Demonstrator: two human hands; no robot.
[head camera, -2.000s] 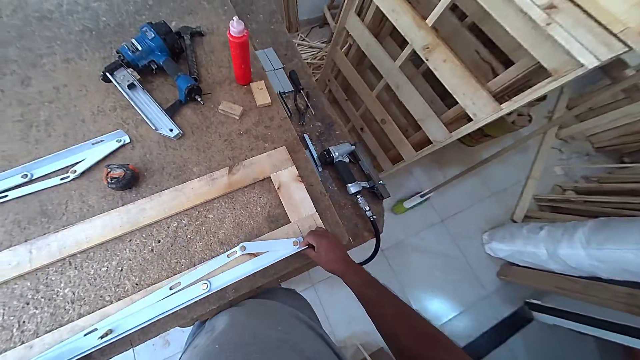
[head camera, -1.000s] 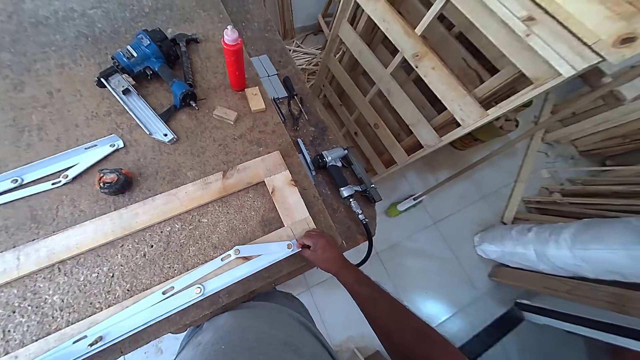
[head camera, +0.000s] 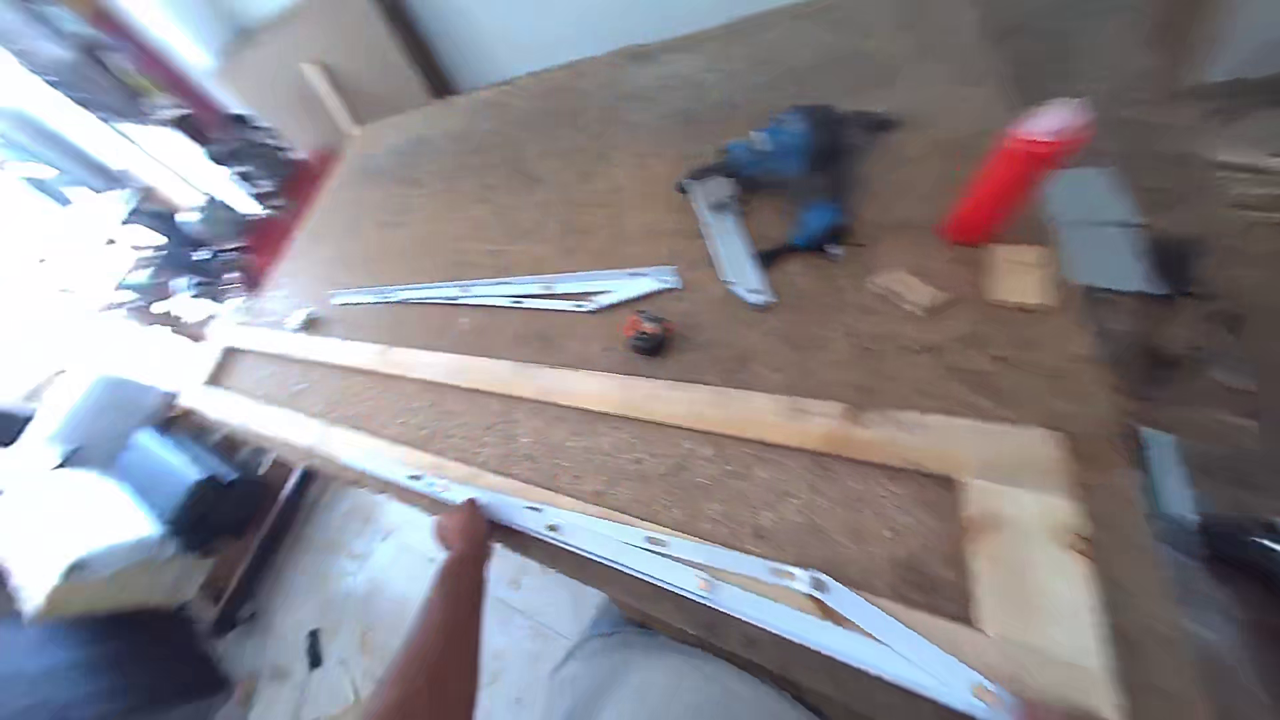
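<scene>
A white metal hinged bracket (head camera: 700, 583) lies along the near rail of a rectangular wooden frame (head camera: 600, 390) on the workbench. My left hand (head camera: 466, 528) grips the bracket's edge left of its middle, thumb on top. At the bracket's right end, only a blurred bit of my right hand (head camera: 1040, 711) shows at the bottom edge of the view; its fingers are hidden. A second, similar bracket (head camera: 500, 290) rests beyond the frame, near a small orange and black round object (head camera: 648, 333).
Farther back lie a blue nail gun (head camera: 780, 150), a red bottle (head camera: 1015, 170) and two small wood blocks (head camera: 1020, 276). Grey metal plates (head camera: 1105, 230) and a second tool (head camera: 1245, 545) sit at the right. Bundled items (head camera: 110, 470) stand beyond the bench at the left.
The view has swung far left, bringing in the frame's far end and my left hand on the bracket. My right hand, at the bracket's right end before, now barely shows.
</scene>
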